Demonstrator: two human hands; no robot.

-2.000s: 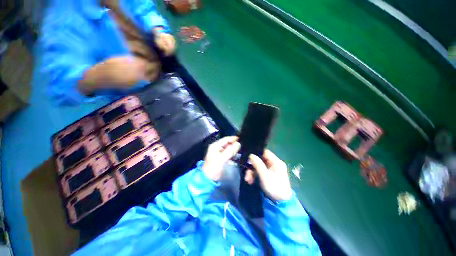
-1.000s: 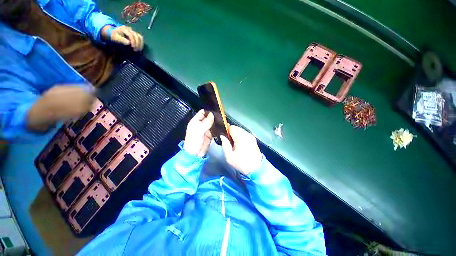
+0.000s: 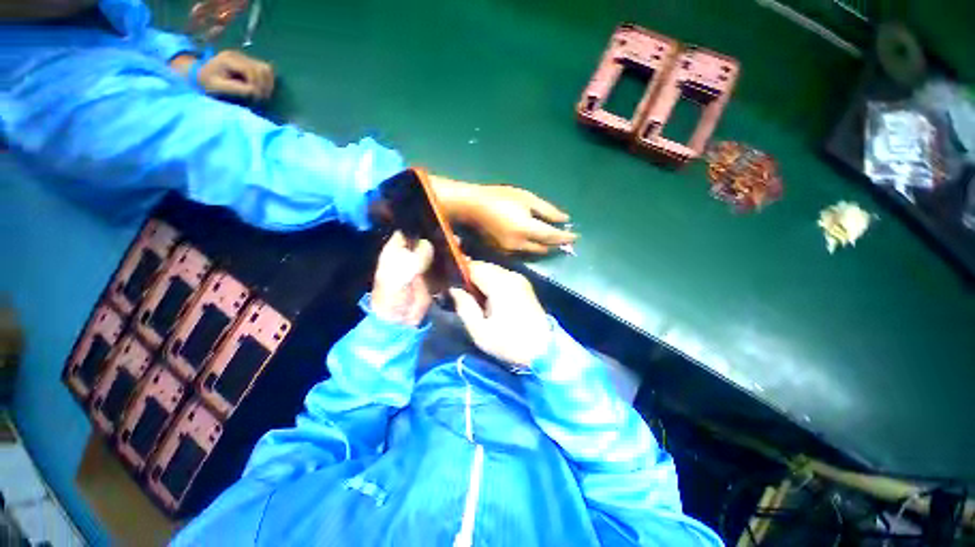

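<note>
A partly assembled phone (image 3: pixel 430 227) with a black face and a copper-orange edge stands tilted between my two hands. My left hand (image 3: pixel 402 280) grips its lower left side. My right hand (image 3: pixel 505 312) grips its lower right side near the bottom end. Both hands are bare, above my lap at the bench edge. The phone's other face is turned away from view.
A neighbour's arm (image 3: pixel 310 176) reaches behind the phone, its hand (image 3: pixel 513 219) at small clear bits. Pink-copper housings (image 3: pixel 661 96) lie beyond, beside copper-coloured parts (image 3: pixel 744 176), white parts (image 3: pixel 845 224) and clear bags (image 3: pixel 903 147). A housing tray (image 3: pixel 310 280) is at left.
The neighbour's arm has reached across the tray to the bench edge by my hands. I still hold the phone, now turned more edge-on than at first. The view has shifted, moving the bench items upward.
</note>
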